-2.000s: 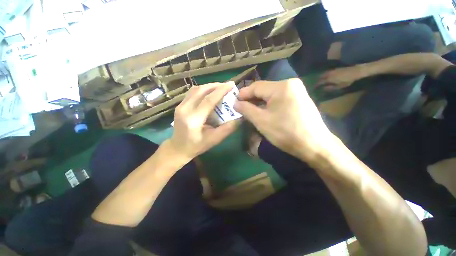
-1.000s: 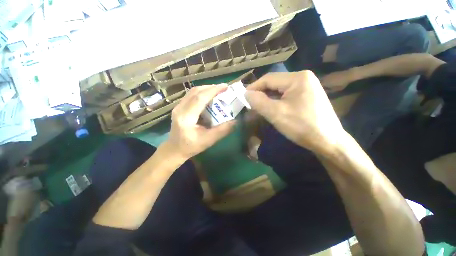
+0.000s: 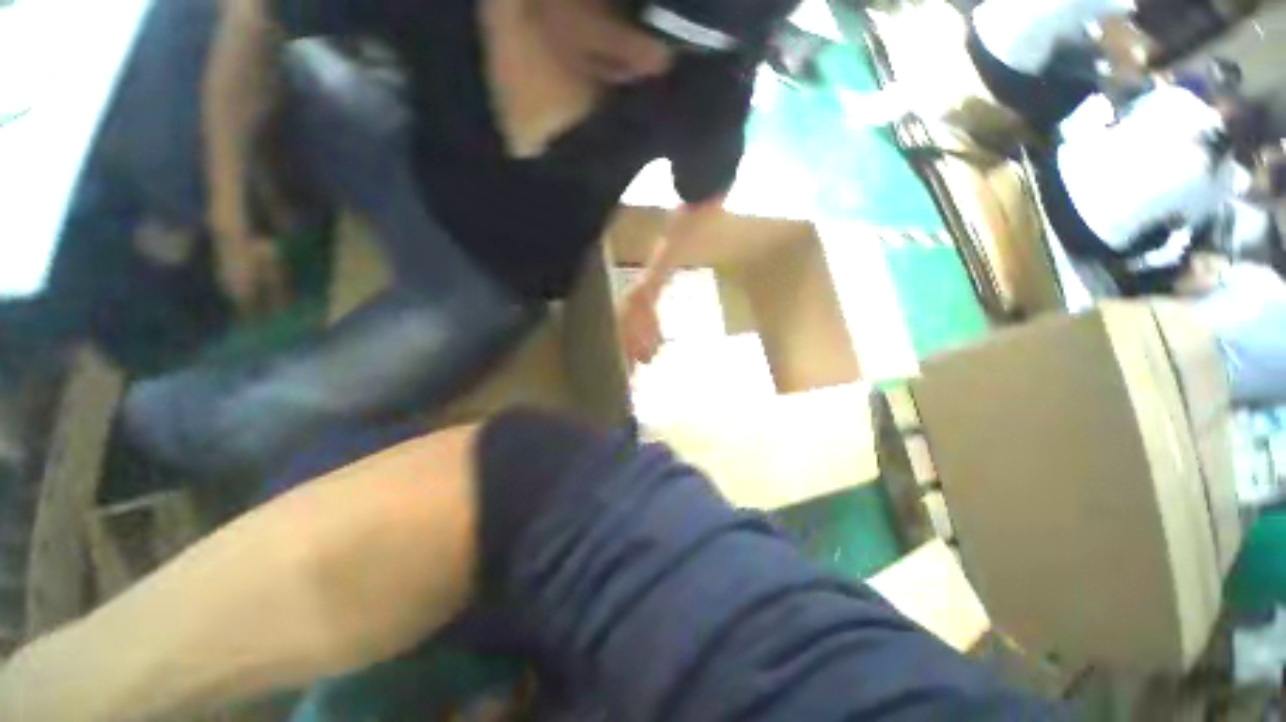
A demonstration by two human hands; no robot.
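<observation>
Neither of my hands is in the picture. Only a bare forearm and dark sleeve of mine show, and the forearm is cut off at the lower left edge. A large open brown shipping box point(image 3: 807, 313) stands on the floor ahead. White small cartons point(image 3: 705, 370) lie inside it, overexposed, with their rows hard to tell. Another person's hand reaches into the box at its left side and touches or hovers over the cartons.
A person in dark clothes point(image 3: 564, 212) sits left of the box. A big brown cardboard box point(image 3: 1044, 480) stands at the right. Brown tray parts point(image 3: 141, 529) are at the lower left. More people and stacked cardboard are at the upper right.
The view has swung to the right, from my lap and the divider trays to the shipping box. My hands and the small white carton they held have left the picture.
</observation>
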